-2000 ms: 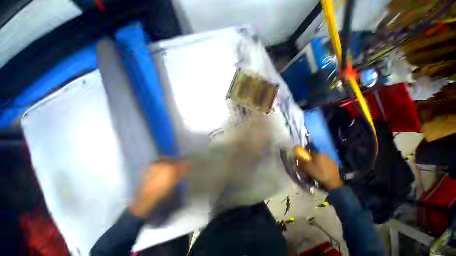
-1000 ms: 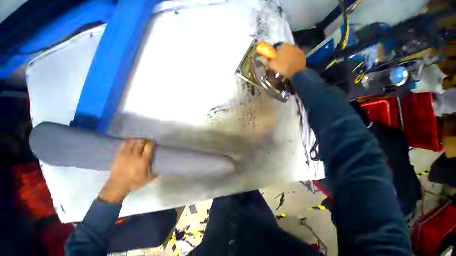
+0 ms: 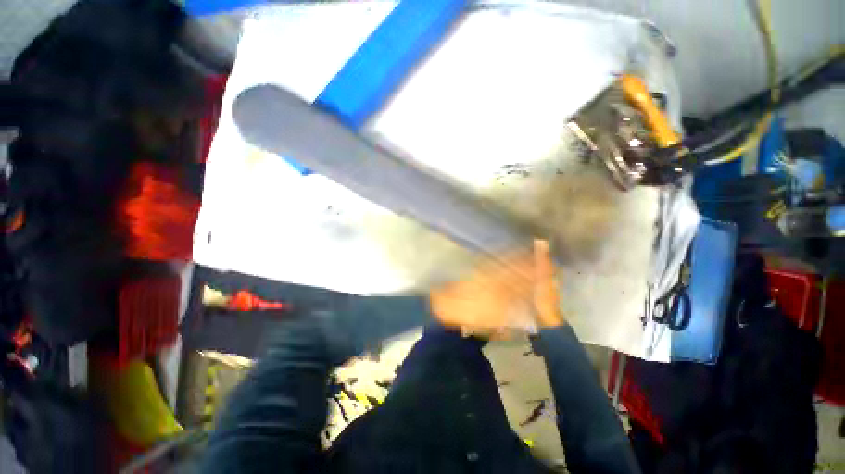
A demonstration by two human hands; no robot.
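The long grey sleeve board (image 3: 371, 176) lies diagonally over the white table cover (image 3: 306, 227), its rounded far end at upper left beside the blue board support (image 3: 394, 60). My left hand (image 3: 472, 296) is at the board's near end, blurred, and overlaps my right hand (image 3: 546, 287). Whether either hand grips the board is not clear. The steam iron (image 3: 630, 139), with its orange-yellow handle, stands at the table's upper right with no hand on it. The iron rest is mostly hidden beneath it.
Black-handled scissors (image 3: 674, 301) lie at the table's right edge by a blue panel (image 3: 709, 287). Bright orange-red strips (image 3: 153, 218) hang at the left near a black heap (image 3: 93, 83). A red crate (image 3: 797, 296) is at far right. A yellow cable (image 3: 771, 93) hangs at upper right.
The view has shifted left. My right hand has let go of the iron, now on its rest, and come down beside my left hand. My left hand has moved toward the board's near end.
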